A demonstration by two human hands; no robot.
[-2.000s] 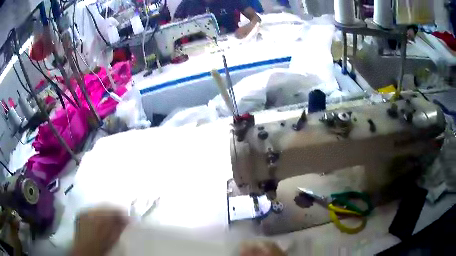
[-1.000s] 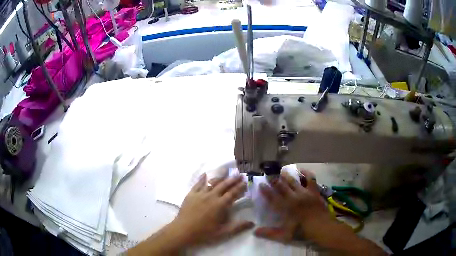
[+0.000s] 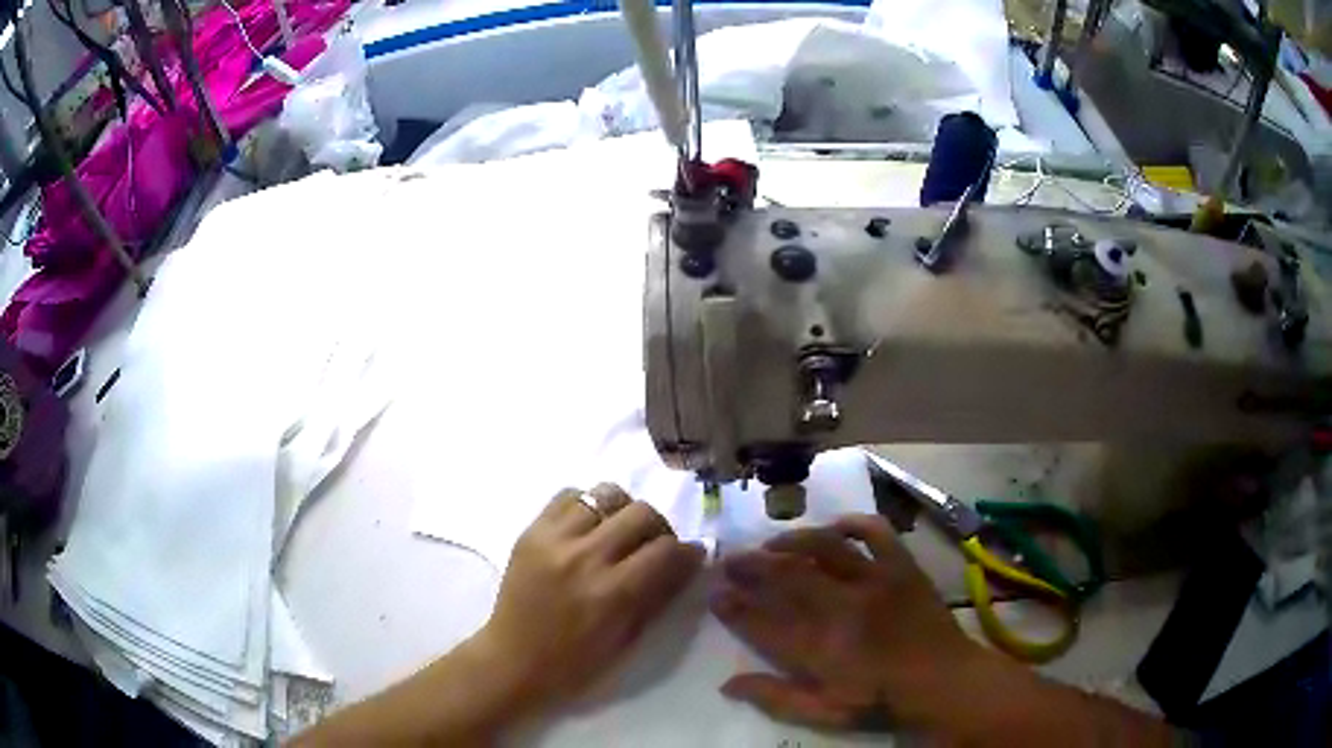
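A white fabric panel [image 3: 665, 680] lies under the sewing machine head [image 3: 935, 329] and its needle area, where a yellow-green spot [image 3: 712, 500] shows. My left hand [image 3: 592, 585] rests on the fabric left of the needle, fingers bent, a ring on one finger. My right hand [image 3: 833, 621] lies on the fabric right of it, fingers partly spread and blurred. The hands are close together in front of the presser foot. Whether the fingertips pinch the fabric is hard to tell.
A stack of white panels [image 3: 183, 541] lies at left. Scissors [image 3: 1008, 570] with green and yellow handles and a flat black rectangle [image 3: 1201, 614] lie at right. Magenta fabric [image 3: 110, 190] is at upper left. A dark thread spool [image 3: 957, 158] stands behind the machine arm.
Both hands came onto the fabric at the needle. Since one second ago my left hand's fingers have bent in, and my right hand has moved slightly back from the needle. The view has tilted down.
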